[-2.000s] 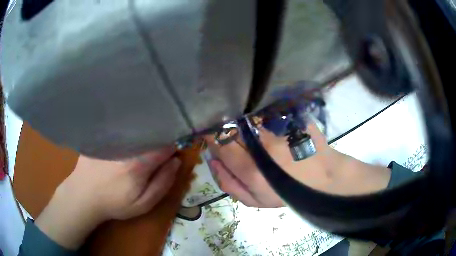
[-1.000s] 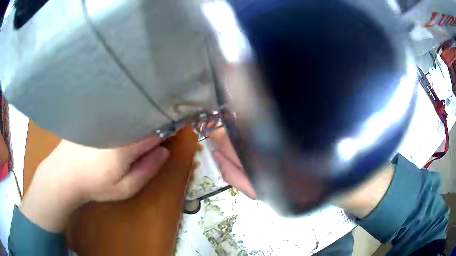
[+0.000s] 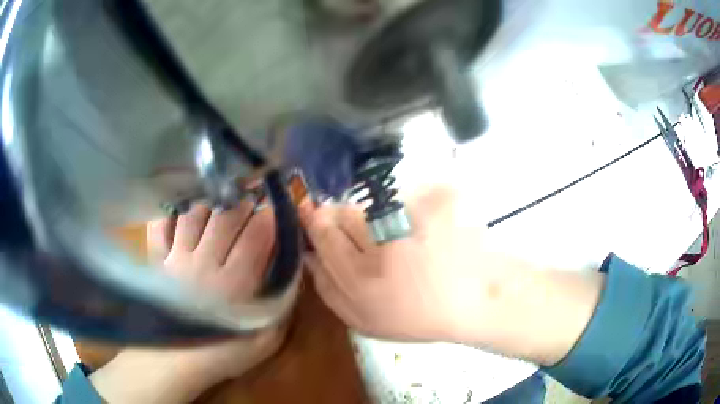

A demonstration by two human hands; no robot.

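The orange-brown leather panel (image 3: 308, 351) lies on the table under both hands, partly hidden by them and by the machine head (image 3: 260, 71). My left hand (image 3: 221, 252) lies on the panel with its fingers side by side near the needle area, partly covered by a dark curved machine part. My right hand (image 3: 395, 276) lies beside it, its fingertips at the panel close to the needle area, behind the spring and knob (image 3: 383, 205). The needle and presser foot are blurred. Whether the fingers grip the panel edge cannot be told.
Dark-bladed scissors (image 3: 673, 140) with red wrapping (image 3: 695, 185) lie at the table's right end. A thin dark line (image 3: 572, 183) crosses the white table. Red lettering (image 3: 683, 20) shows on the machine body at top right. Worn patches mark the table's front.
The view has shifted around the machine head. My left hand has moved in towards my right hand. My right hand, mostly hidden one second ago, now shows with its fingers at the panel.
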